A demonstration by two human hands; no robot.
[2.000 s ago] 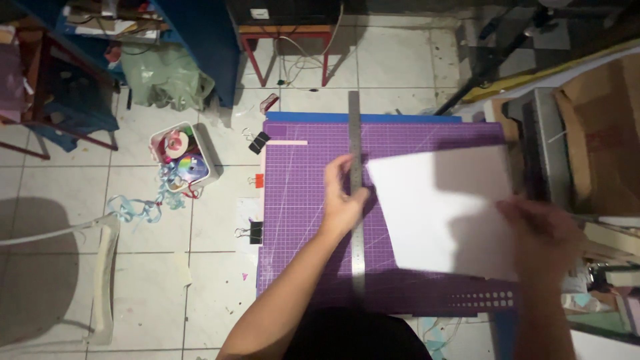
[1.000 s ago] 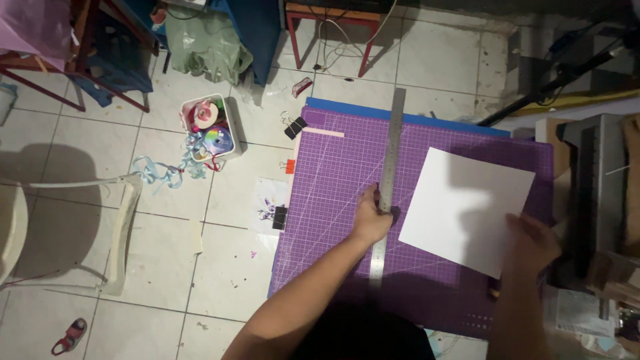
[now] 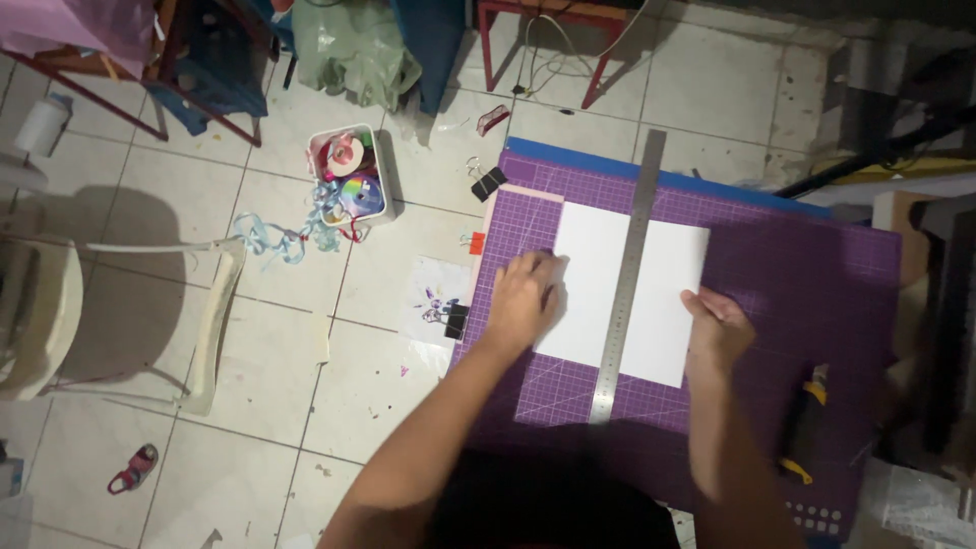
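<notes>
White paper (image 3: 583, 297) lies on a purple gridded cutting mat (image 3: 793, 305), with a long steel ruler (image 3: 629, 267) crossing over it. At the paper's left edge is my left hand (image 3: 524, 293), palm down, its fingertips by the edge; whether it grips anything is hidden. My right hand (image 3: 717, 320) holds the right edge of the paper between thumb and fingers. A black and yellow utility knife (image 3: 804, 427) rests on the mat to the right of that hand.
Black binder clips (image 3: 488, 183) and an orange clip (image 3: 476, 243) sit along the mat's left edge. On the tiled floor stand a white basket (image 3: 389, 179) of ribbons and a white chair (image 3: 210, 335). A red-legged table (image 3: 484, 46) stands beyond the mat.
The paper has moved left from the right of the ruler to beneath it. My left hand has left the ruler and is now at the paper's left edge. The view has shifted.
</notes>
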